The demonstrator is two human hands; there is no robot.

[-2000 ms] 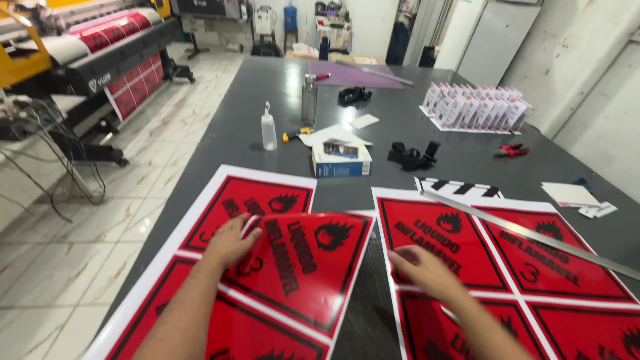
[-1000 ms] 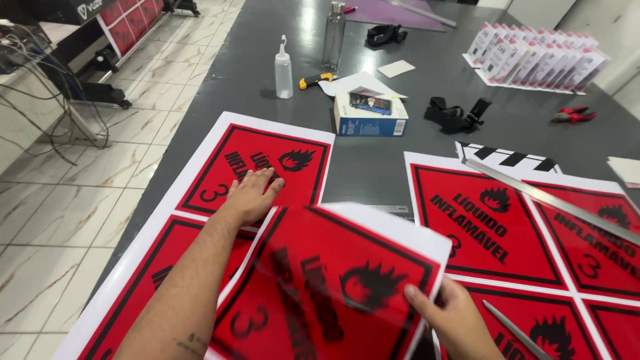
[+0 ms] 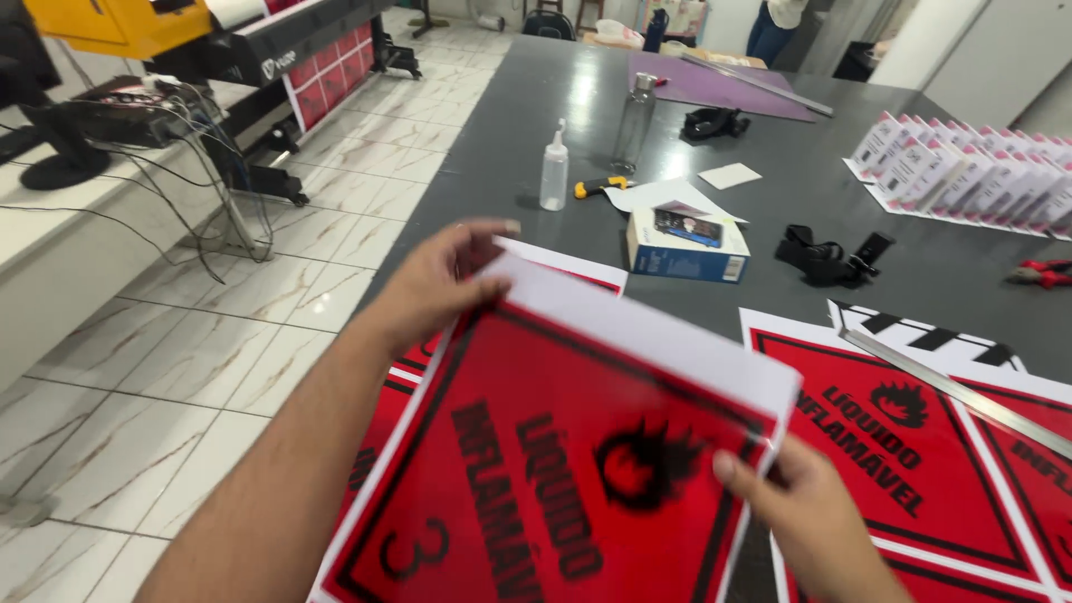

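A red printed sign sheet point(image 3: 536, 469) with a flame symbol, black lettering and a white margin is held up over the dark table. My left hand point(image 3: 448, 280) pinches its upper left corner between thumb and fingers. My right hand point(image 3: 787, 494) grips its right edge, thumb on the printed face. Part of another red sheet point(image 3: 385, 419) shows beneath it at the left. To the right lies a larger sheet of red signs point(image 3: 913, 444), with a metal straightedge point(image 3: 955, 389) across it. The lower end of the held sheet is out of view.
Beyond the sheets are a blue and white box point(image 3: 687, 260), a squeeze bottle point(image 3: 554, 172), a yellow utility knife point(image 3: 599, 187), a glass bottle point(image 3: 636, 126), black straps point(image 3: 833, 255) and red-handled pliers point(image 3: 1043, 275). Folded cards point(image 3: 963, 167) stand right. A large-format printer point(image 3: 285, 50) stands left; a person point(image 3: 775, 29) is behind.
The sheet has been lifted higher off the table. My left hand, earlier flat on the sheets, now holds its upper left corner; my right hand has kept its right edge since one second ago.
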